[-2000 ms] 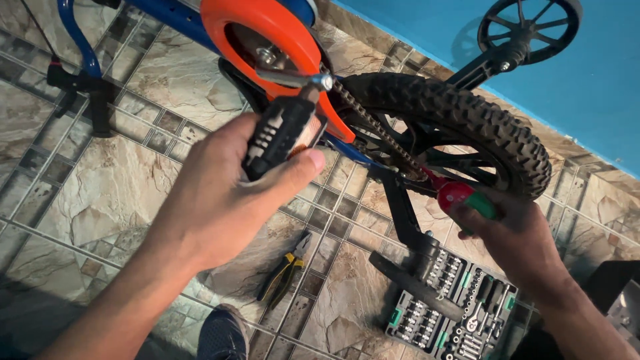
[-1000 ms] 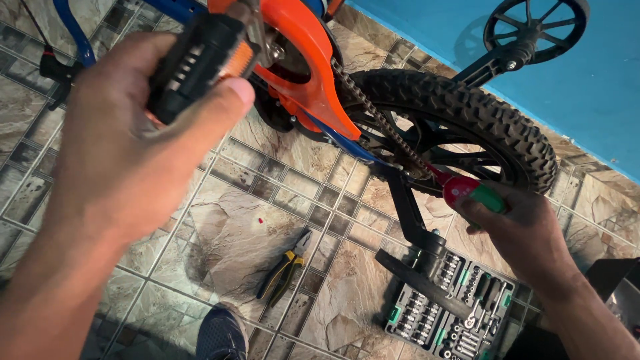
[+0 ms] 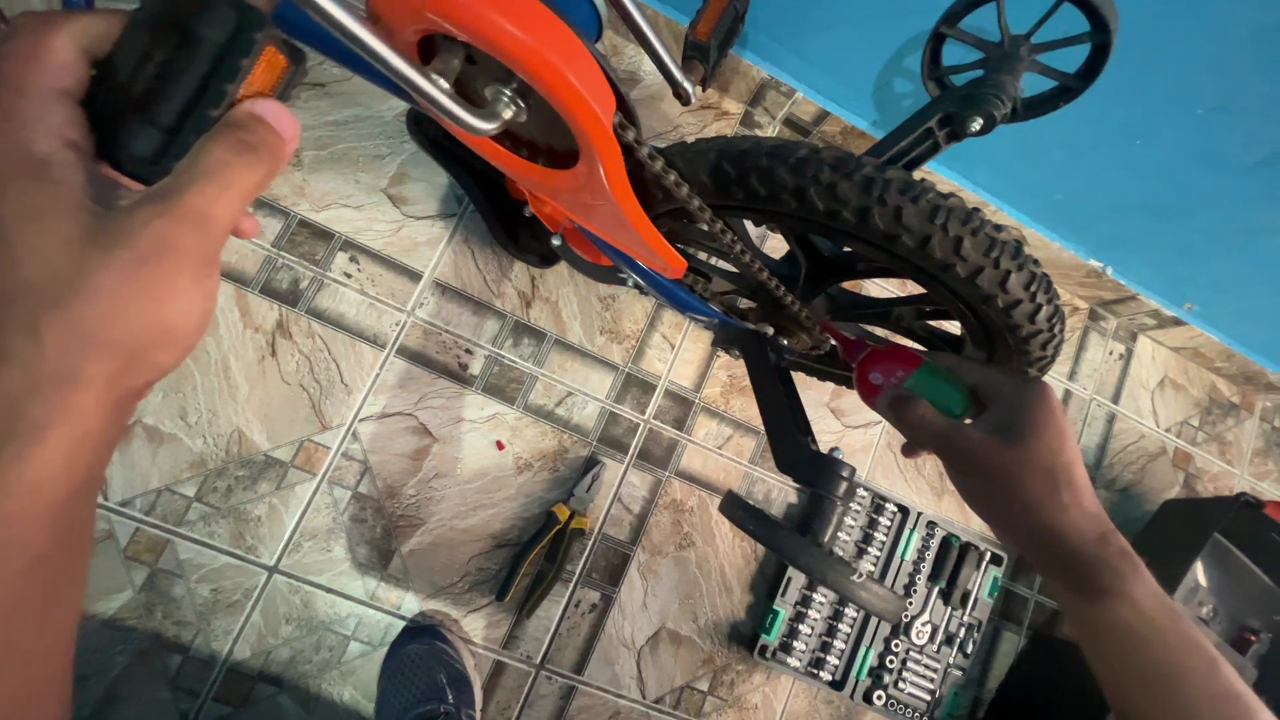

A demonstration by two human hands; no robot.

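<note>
At the upper left, my left hand [image 3: 130, 240] grips a black bicycle pedal [image 3: 190, 85] with an orange reflector, at the end of a silver crank arm [image 3: 400, 75]. My right hand [image 3: 1010, 450] holds a red and green squeeze bottle [image 3: 905, 380], its thin red nozzle at the chain [image 3: 720, 235] near the rear sprocket. The chain runs out of an orange chain guard [image 3: 610, 190] beside the knobby rear tire [image 3: 900, 215]. A black training wheel [image 3: 810, 555] on its bracket is below the hub, and another training wheel [image 3: 1018, 55] is at the upper right.
Pliers [image 3: 548, 545] with yellow and black handles lie on the tiled floor, near a tiny red piece [image 3: 500, 445]. An open socket set case [image 3: 875, 655] lies partly under the lower training wheel. A shoe [image 3: 428, 670] shows at the bottom. A blue wall [image 3: 1180, 150] borders the floor; a dark container [image 3: 1220, 560] stands right.
My left hand and the pedal have moved up and left from beside the chain guard, and the crank has turned. My right hand still holds the bottle at the chain.
</note>
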